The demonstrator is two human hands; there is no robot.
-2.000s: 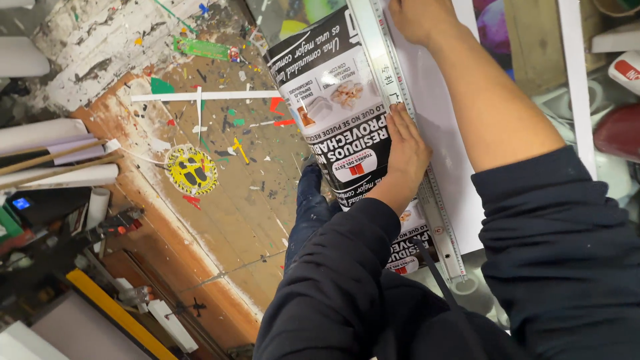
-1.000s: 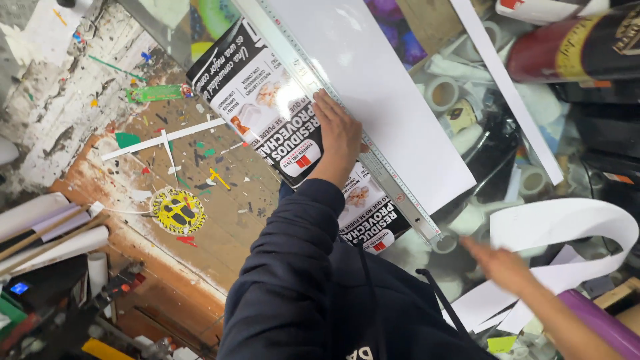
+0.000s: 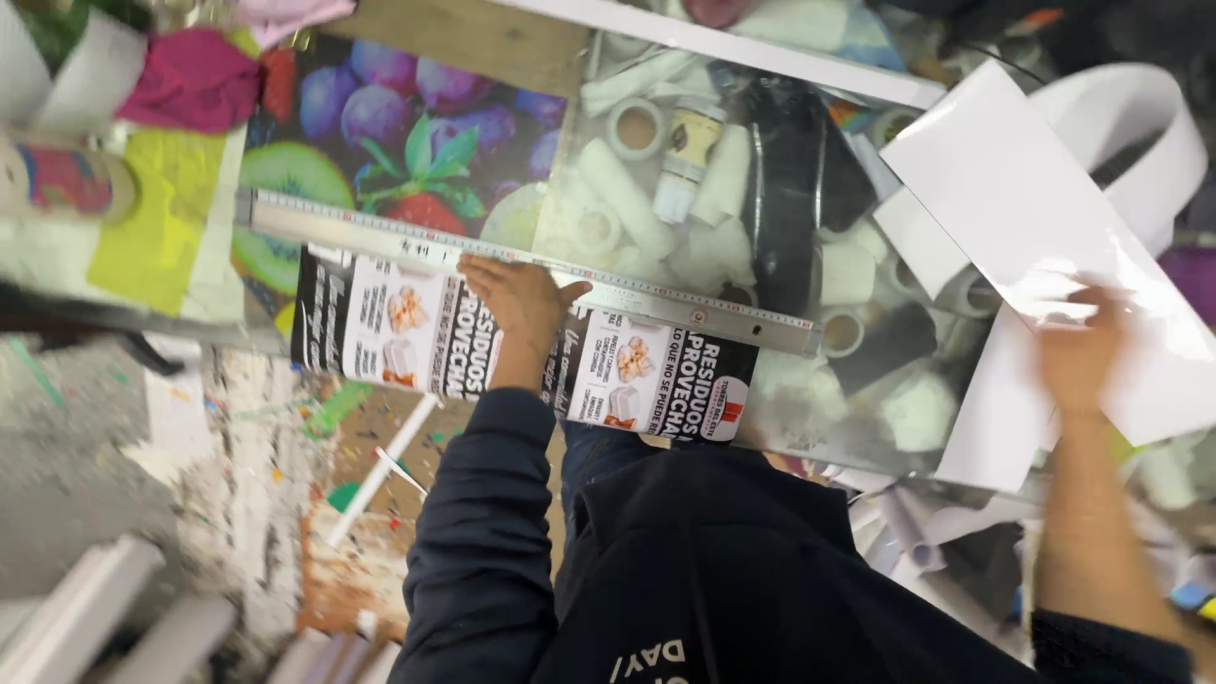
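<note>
My left hand (image 3: 518,299) lies with spread fingers on a long metal ruler (image 3: 380,237), pressing it along the upper edge of a printed vinyl or paper sheet (image 3: 655,370) with black and white panels. The sheet rests at the near edge of a glass-topped table (image 3: 855,451). At the right, my right hand (image 3: 1083,328) is blurred over a white glossy sheet (image 3: 997,190); its fingers are at the sheet, and whether they grip it cannot be made out.
Rolls of white material (image 3: 635,128) show through the glass. A fruit-printed sheet (image 3: 380,123) lies beyond the ruler, with a magenta cloth (image 3: 195,81) to its left. A curled white strip (image 3: 1130,104) stands at the far right. Scraps litter the floor, and rolls (image 3: 85,608) lie lower left.
The white sheet that lay beside the ruler is now at the right, by my right hand. My right hand has left the ruler; my left stays on it. The view has turned strongly.
</note>
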